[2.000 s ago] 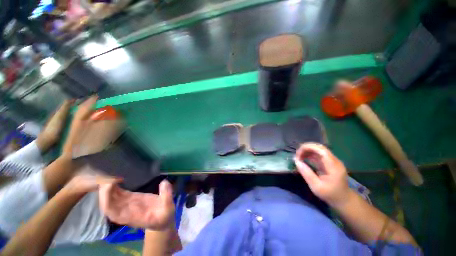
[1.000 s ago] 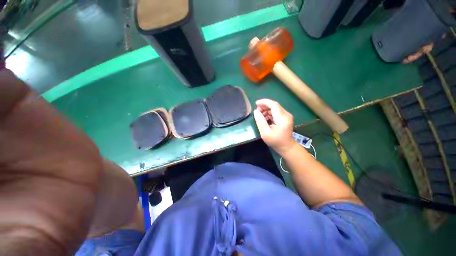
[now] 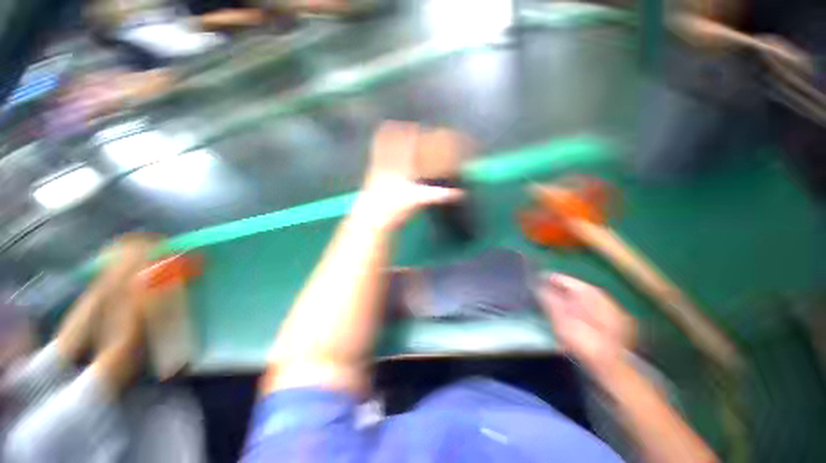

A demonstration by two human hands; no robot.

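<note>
The whole head view is blurred. A speaker body with a brown top [image 3: 444, 155] stands upright by the green edge rail. My left hand [image 3: 398, 176] is at its left side, thumb across its front; whether it grips the body is not clear. My right hand [image 3: 589, 316] is at the bench's front edge, fingers loosely curled, with no held thing visible. End covers [image 3: 480, 285], dark side up, lie between my hands, partly hidden by my left forearm. The mallet [image 3: 566, 214] lies to the right, its handle slanting towards the front right.
At the left, a neighbour's hands [image 3: 122, 271] are by an orange mallet head [image 3: 172, 269] and a pale-faced piece. The shiny conveyor belt [image 3: 299, 149] runs beyond the green rail [image 3: 272, 226]. Grey speaker bodies [image 3: 684, 131] stand at the back right by a green post.
My left hand has moved from close before the camera out to the standing speaker body. My right hand stays near the end covers and bench edge. The view has turned, bringing the neighbour back in.
</note>
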